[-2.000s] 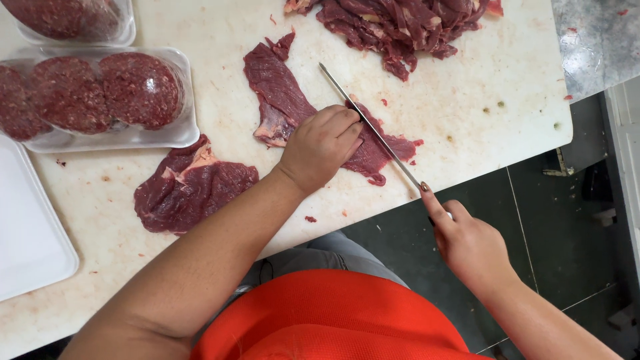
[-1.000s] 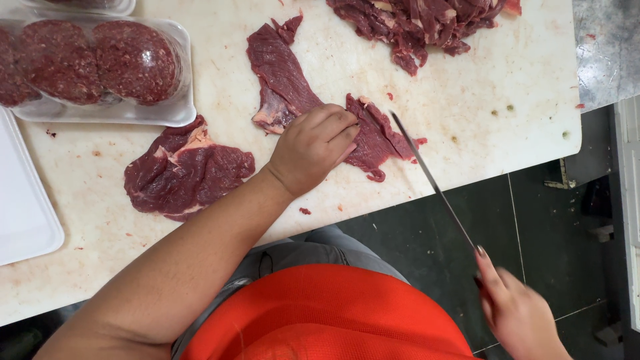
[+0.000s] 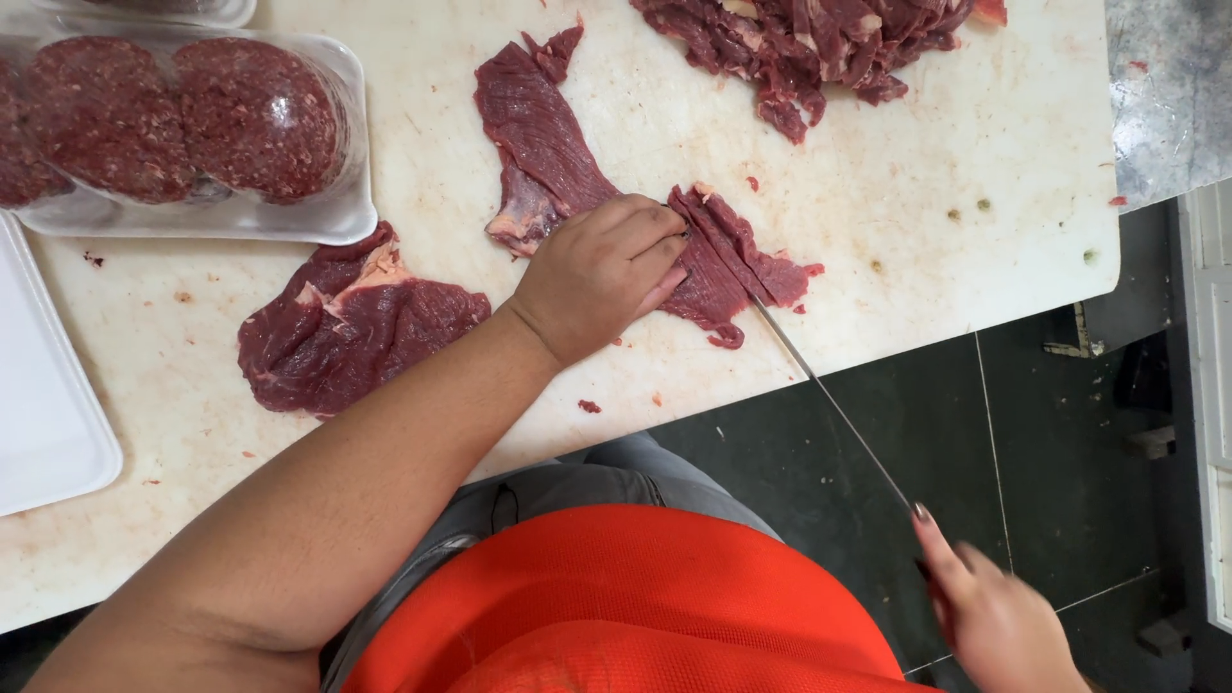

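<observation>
My left hand (image 3: 604,274) presses with curled fingers on a long slab of raw red meat (image 3: 544,130) on the white cutting board (image 3: 866,318). At the slab's right end, narrow meat strips (image 3: 756,250) lie against it. My right hand (image 3: 991,606), slightly blurred, grips a long knife (image 3: 847,419) beyond the board's near edge; the blade's tip end is at the cut between the slab and the strips. Another piece of raw meat with pale fat (image 3: 361,332) lies left of my left wrist.
A pile of cut meat (image 3: 818,38) lies at the top. Film-wrapped ground meat patties (image 3: 260,120) in a white foam tray (image 3: 241,226) are at the upper left, above a bare white tray (image 3: 48,385). A metal surface (image 3: 1169,96) adjoins the board's right side.
My right hand has drawn the knife back, away from the board and down to the right. A strip at the slab's right end now stands slightly apart. My left hand stays on the slab.
</observation>
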